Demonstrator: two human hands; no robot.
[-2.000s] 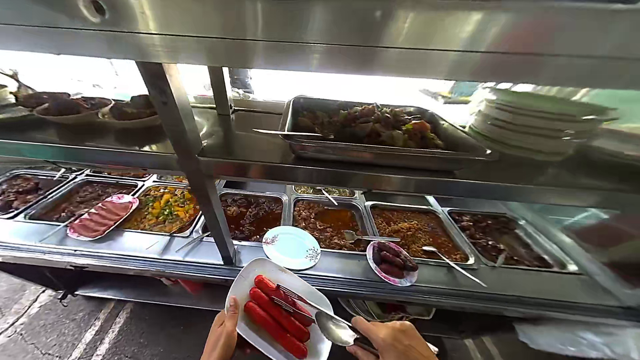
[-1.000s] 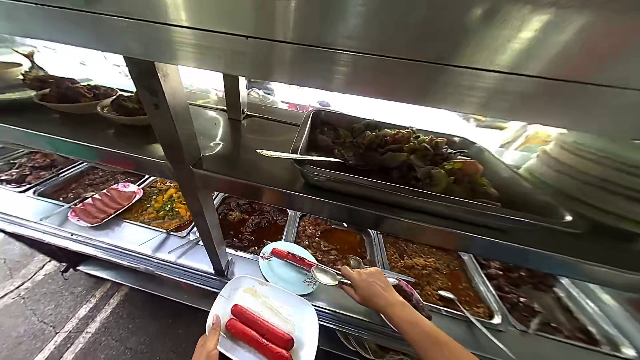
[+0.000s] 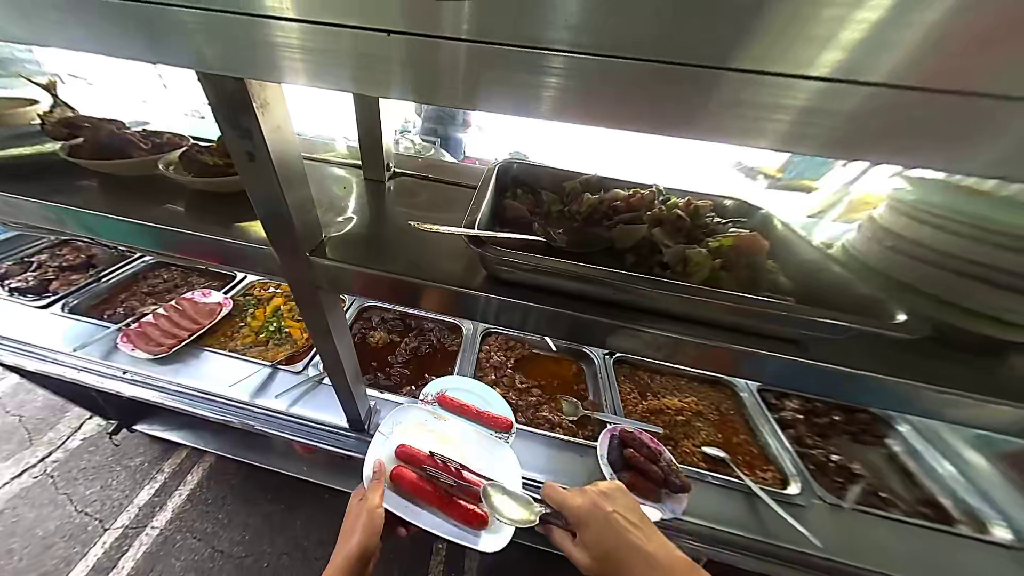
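My left hand (image 3: 364,520) grips the left edge of a white square plate (image 3: 432,432) that bears two red sausages (image 3: 438,498). In my right hand (image 3: 604,528) are a metal serving spoon (image 3: 512,505) and a fork (image 3: 448,470), held together by their handles. The fork's tines lie over the upper sausage and the spoon's bowl is at the plate's right side. Just behind, partly overlapped by the square plate, a light round plate (image 3: 460,389) holds one red sausage (image 3: 475,413). A small plate of dark sausages (image 3: 644,464) stands right of it, near my right hand.
Steel trays of cooked food (image 3: 552,384) line the counter. A plate of sliced meat (image 3: 172,323) sits at left. Above, a steel shelf holds a salad tray (image 3: 640,240), bowls of fish and meat (image 3: 120,152) and stacked plates (image 3: 944,248). A steel post (image 3: 288,208) stands at left centre.
Two seconds ago the round plate was bare and the square plate held several red sausages. One second ago my right hand held a sausage over the round plate; now it is back at the square plate.
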